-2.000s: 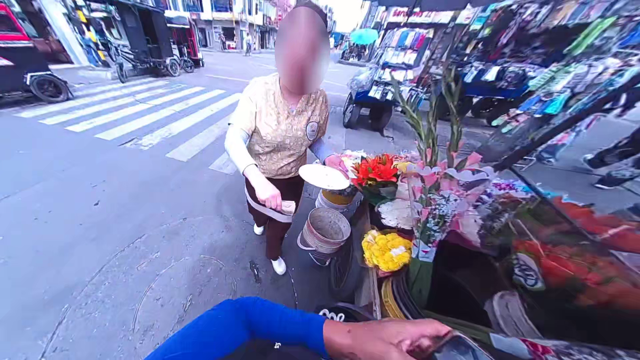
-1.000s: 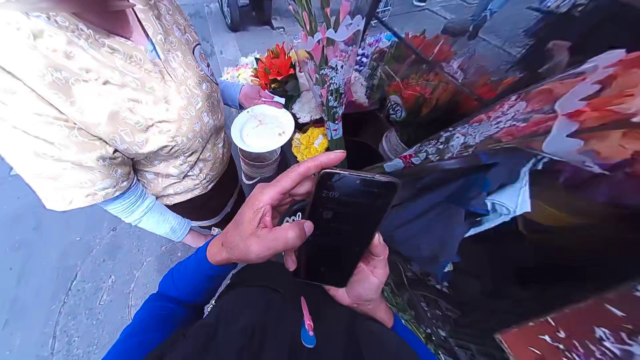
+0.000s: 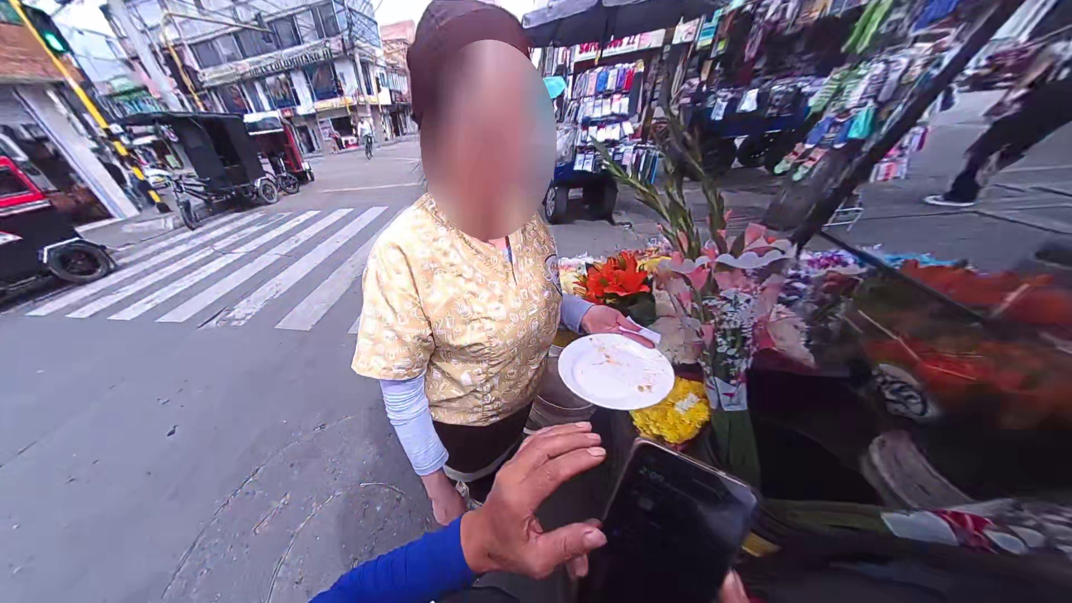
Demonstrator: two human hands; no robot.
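At the bottom of the view is a dark smartphone (image 3: 670,523), its screen nearly black, tilted up toward me. My right hand (image 3: 734,588) holds it from below; only a bit of a finger shows at its lower edge. My left hand (image 3: 536,502), in a blue sleeve, hovers at the phone's left side with fingers spread and thumb near the edge. Beyond the phone, a person in a patterned yellow top (image 3: 473,318) holds a white plate (image 3: 615,371) with food remains and a folded white paper (image 3: 641,332) in one hand. The person's other arm hangs down.
Yellow flowers (image 3: 672,412), orange lilies (image 3: 615,278) and wrapped pink flowers (image 3: 729,285) stand close on the right, beside a dark slanted pole (image 3: 904,126). Behind are a clothing stall (image 3: 615,105), a crosswalk (image 3: 218,264) and a parked pedicab (image 3: 209,159). Another person's leg (image 3: 997,155) shows at far right.
The view has tilted up from one second ago. My left hand, then over the phone's screen, is now off to its left. The person beside me stands farther from the camera.
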